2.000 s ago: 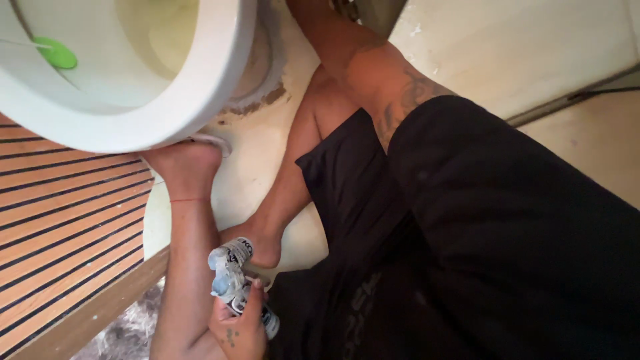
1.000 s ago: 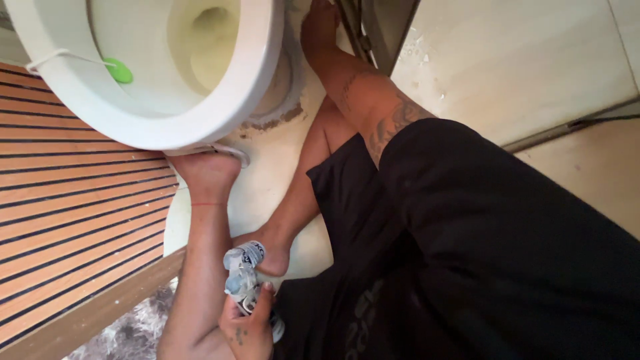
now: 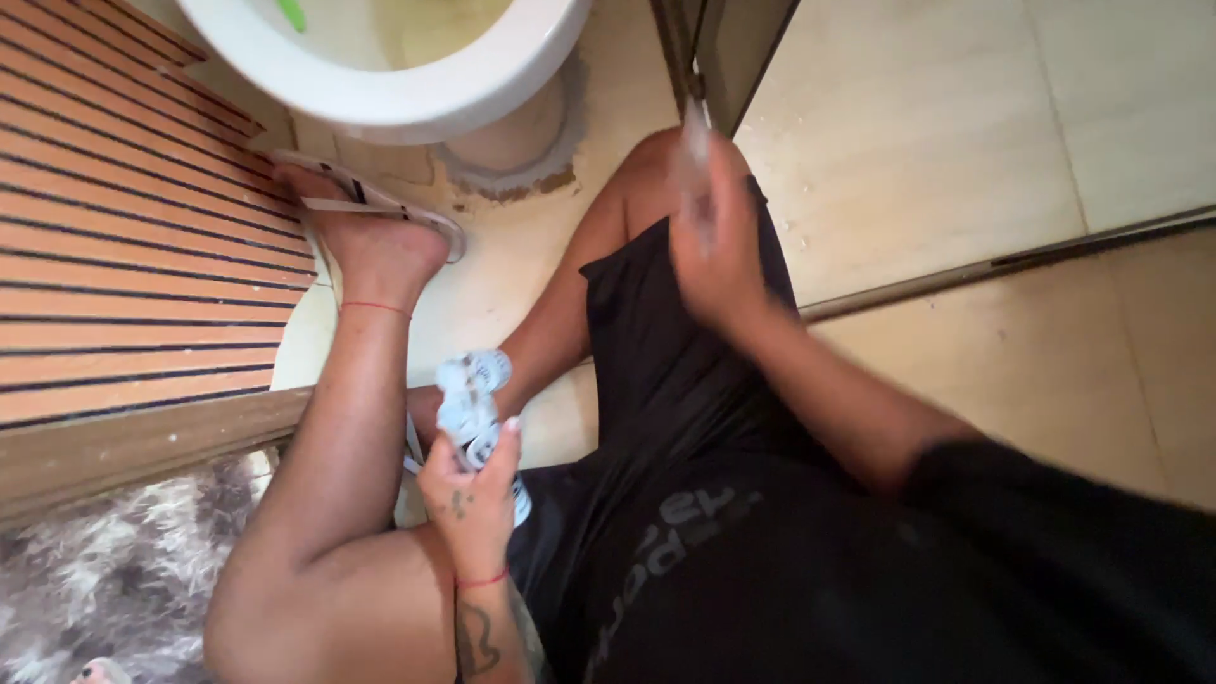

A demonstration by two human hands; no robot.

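My left hand (image 3: 475,494), low and left of centre, grips a crumpled bundle of pale blue-white printed plastic packaging (image 3: 467,404), which is held above my bent leg. My right hand (image 3: 722,237) is blurred and raised over my knee, with a thin, pale, partly see-through object (image 3: 698,142) between its fingers; its kind cannot be told. At the top stands the white toilet bowl (image 3: 456,104), with yellowish water and a green piece (image 3: 292,13) inside. Cracked, stained sealant (image 3: 518,185) rings the foot of the toilet.
An orange-brown slatted mat (image 3: 142,247) lies at the left, above a wooden sill (image 3: 152,442) and a shaggy grey rug (image 3: 123,560). A sandal (image 3: 380,204) is on my foot beside the toilet. At the right, a door-like panel (image 3: 750,57) and a metal floor track (image 3: 950,275) border the tiles.
My right arm, earlier stretched toward the top past the toilet, has drawn back over my knee with the thin object in hand. My left hand still holds the bundle. The view has shifted.
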